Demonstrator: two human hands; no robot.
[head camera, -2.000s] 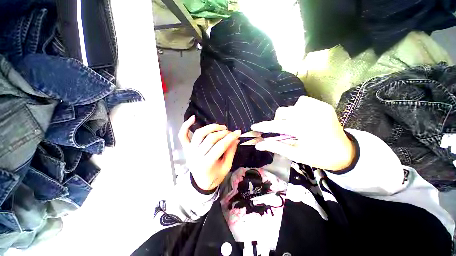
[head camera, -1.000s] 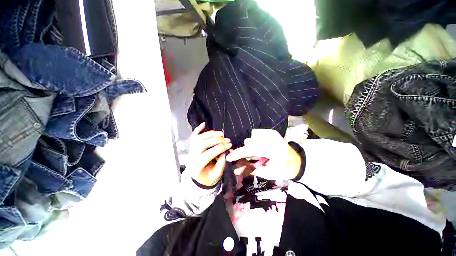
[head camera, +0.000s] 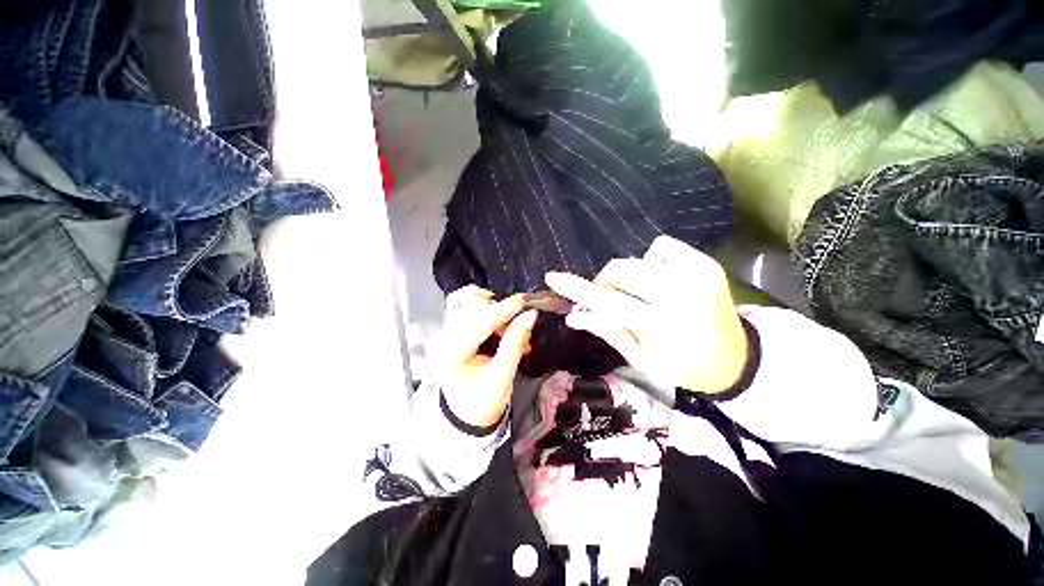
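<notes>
The dark pinstriped garment (head camera: 561, 172) lies over my lap and hangs away from me. My left hand (head camera: 481, 349) pinches an edge of dark cloth (head camera: 547, 301) between thumb and fingers. My right hand (head camera: 664, 315) is just right of it, its fingertips meeting the same edge and its back turned up. The palm is hidden, so I cannot tell if it holds snips.
A white table (head camera: 309, 343) runs along my left, with a heap of blue denim garments (head camera: 149, 160) on it. Washed black denim (head camera: 916, 286) lies at the right, by pale yellow-green cloth (head camera: 778, 149). Dark cloth (head camera: 893, 46) is at the far right.
Over the last second my right hand has moved up and right, and its fingers point to the pinched edge. The pink-red part seen in it earlier no longer shows.
</notes>
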